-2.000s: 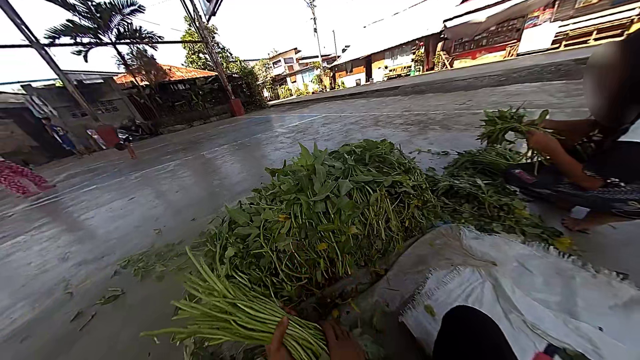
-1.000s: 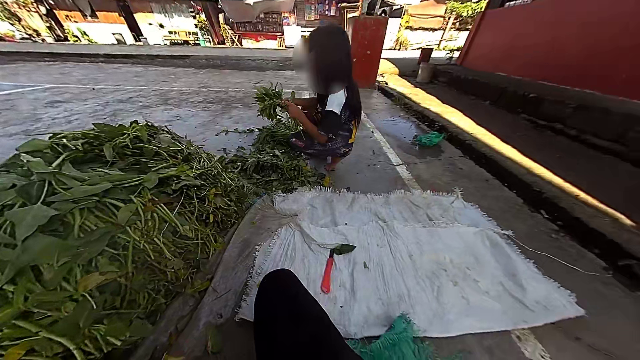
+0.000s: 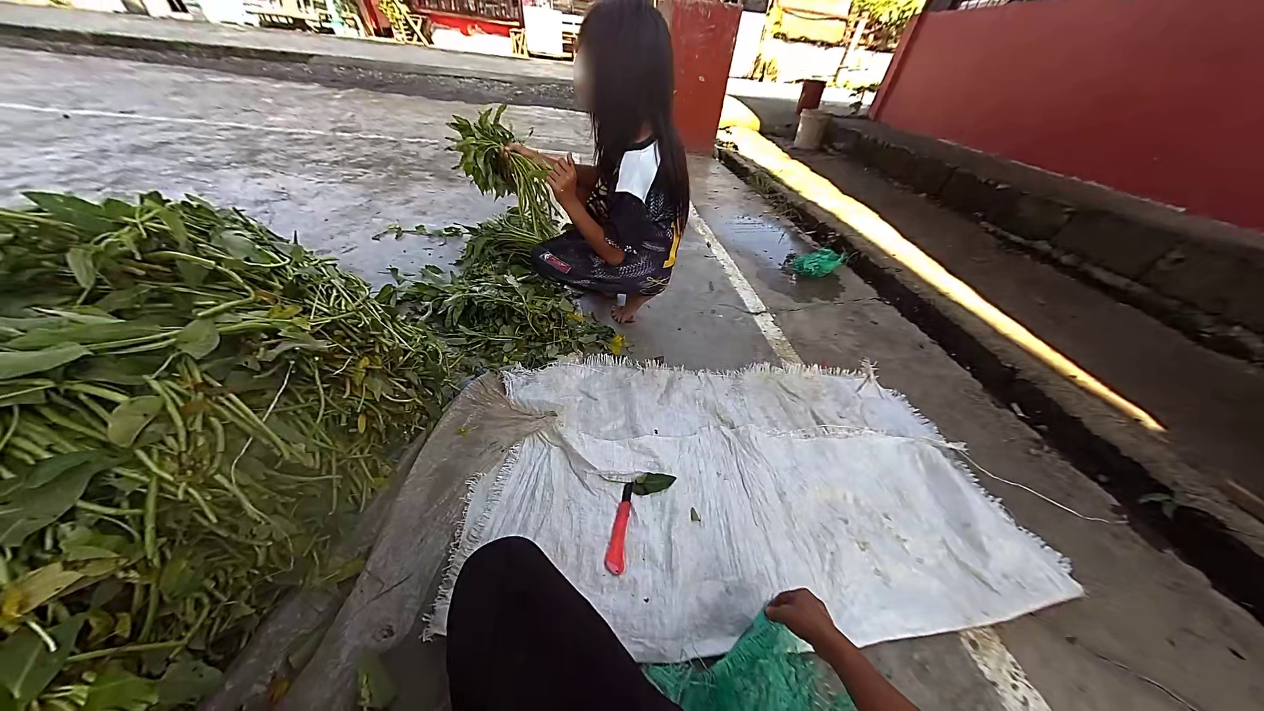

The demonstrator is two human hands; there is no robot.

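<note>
My right hand (image 3: pixel 802 614) is closed on the edge of a green fibrous bundle (image 3: pixel 760 671), at the near edge of a white woven sack (image 3: pixel 790 513) spread on the ground. A red-handled knife (image 3: pixel 618 538) lies on the sack, with a green leaf (image 3: pixel 653 484) by its dark end. My left hand is out of view. A large heap of leafy green stems (image 3: pixel 217 395) fills the left side.
A person (image 3: pixel 632 188) squats beyond the sack, holding a bunch of leafy stems (image 3: pixel 504 163). A green scrap (image 3: pixel 818 262) lies by the gutter. A red wall (image 3: pixel 1086 109) runs along the right. My dark-clothed knee (image 3: pixel 533 622) is in front.
The view has swung right from the heap to the sack. Two seconds ago both hands were at a bunch of green stems; now my right hand grips the green bundle and my left is out of view.
</note>
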